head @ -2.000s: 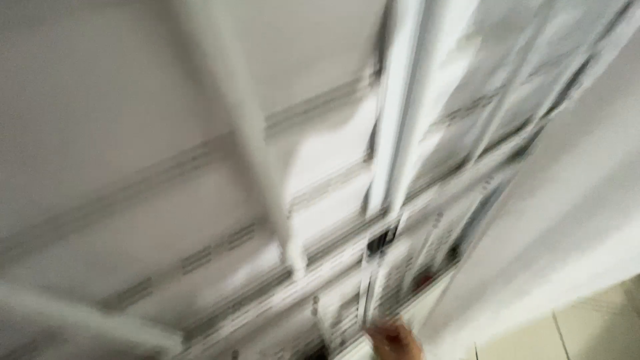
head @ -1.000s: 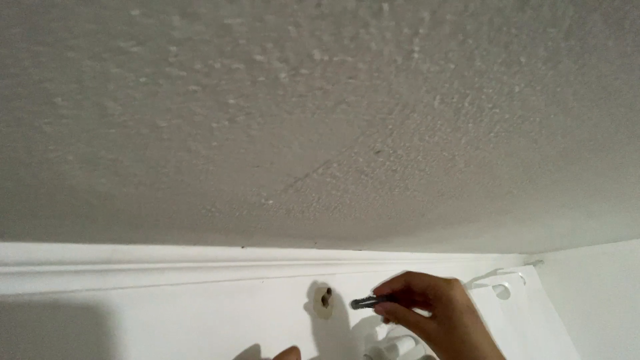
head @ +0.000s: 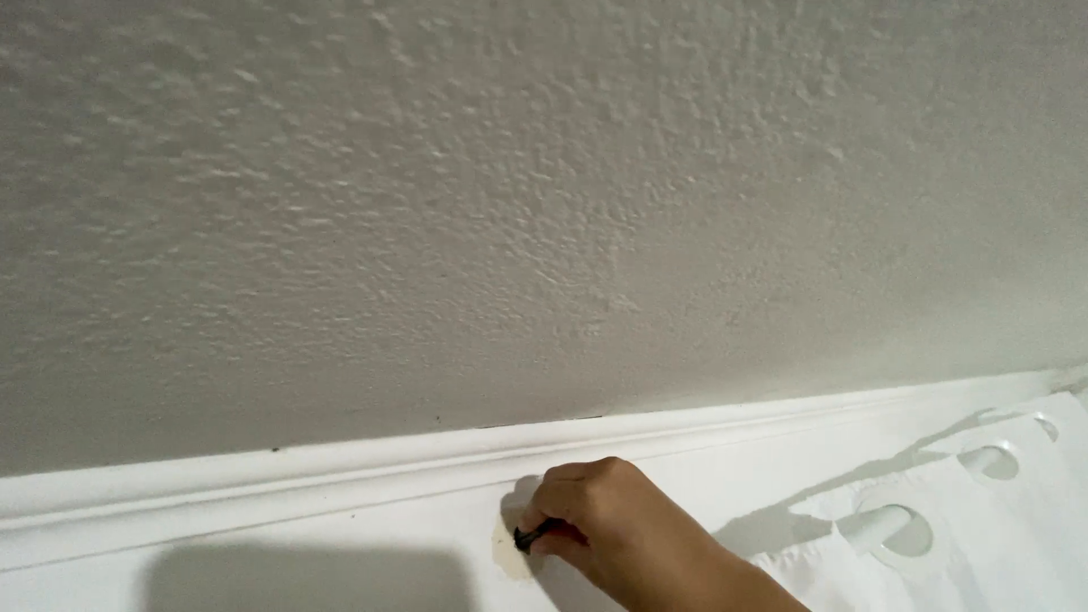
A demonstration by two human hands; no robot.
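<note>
My right hand point(head: 586, 518) reaches up from the lower right and pinches a small dark object point(head: 531, 537) between thumb and fingers. The object's tip is at a beige patch point(head: 510, 552) on the white wall, just below the moulding. In this view the hole seen in that patch earlier is hidden, and what the dark object is cannot be told. To the right of the hand, a white grommet curtain point(head: 969, 544) hangs on a white rod point(head: 875, 529). My left hand is not in view.
The textured ceiling point(head: 544, 212) fills the upper part of the view. White crown moulding point(head: 340, 476) runs along the wall's top edge. A broad shadow point(head: 306, 578) falls on the wall at the lower left. The curtain and rod stand close to my right forearm.
My right hand has brought the dark object from beside the hole to the wall patch. The fingertips seen at the bottom edge one second ago are out of view.
</note>
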